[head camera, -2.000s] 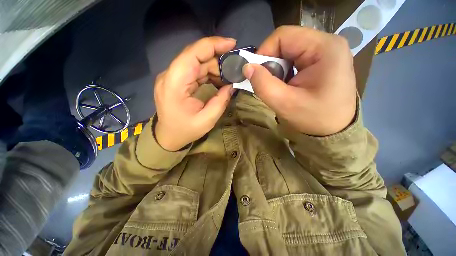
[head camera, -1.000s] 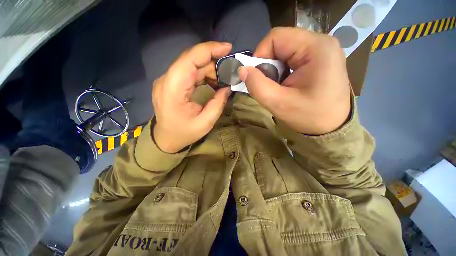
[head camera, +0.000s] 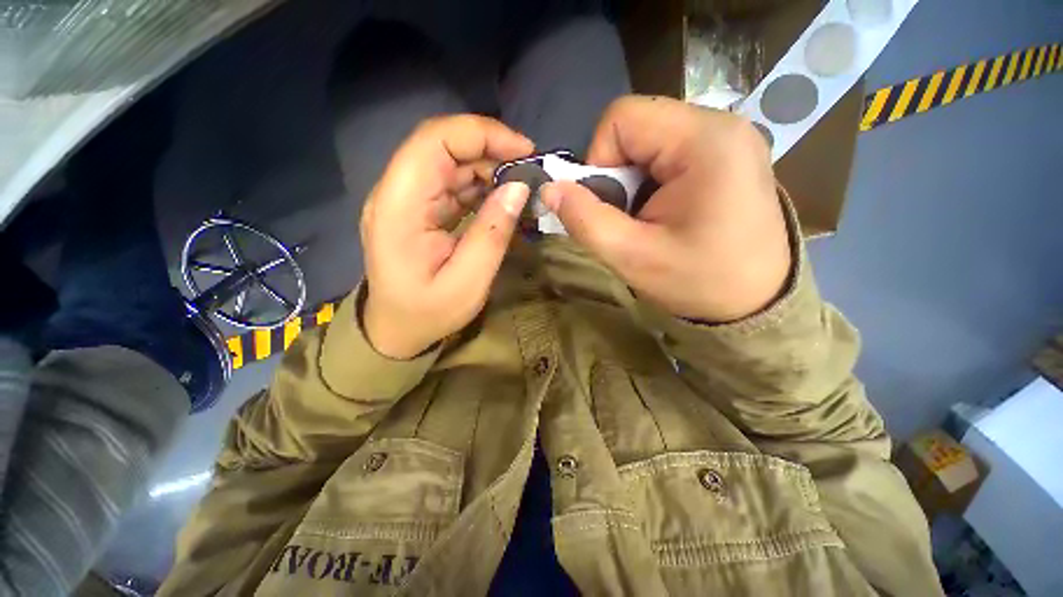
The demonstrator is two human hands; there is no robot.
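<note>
My left hand (head camera: 437, 233) holds a small dark module (head camera: 504, 171) between its fingers, with the thumb on a grey disc (head camera: 530, 175) at the module's face. My right hand (head camera: 688, 210) pinches the white backing strip (head camera: 560, 222), its thumb tip beside that disc. A second dark disc (head camera: 605, 190) shows on the strip under my right hand. The strip shows again beyond my right hand, running to the upper right with a row of round discs (head camera: 792, 99). Most of the module is hidden by the fingers and strip.
An open brown box (head camera: 830, 192) with clear plastic (head camera: 720, 64) is behind my right hand. A metal handwheel (head camera: 243, 274) and another person's grey striped sleeve (head camera: 88, 443) are at left. Yellow-black floor tape (head camera: 968, 85) and a white box (head camera: 1032, 437) are at right. Shiny plastic (head camera: 82, 70) fills the upper left.
Both hands have moved slightly down and closer together. My left thumb has come onto the disc at the module, where my right thumb was at its edge. The trailing strip has shifted left and down.
</note>
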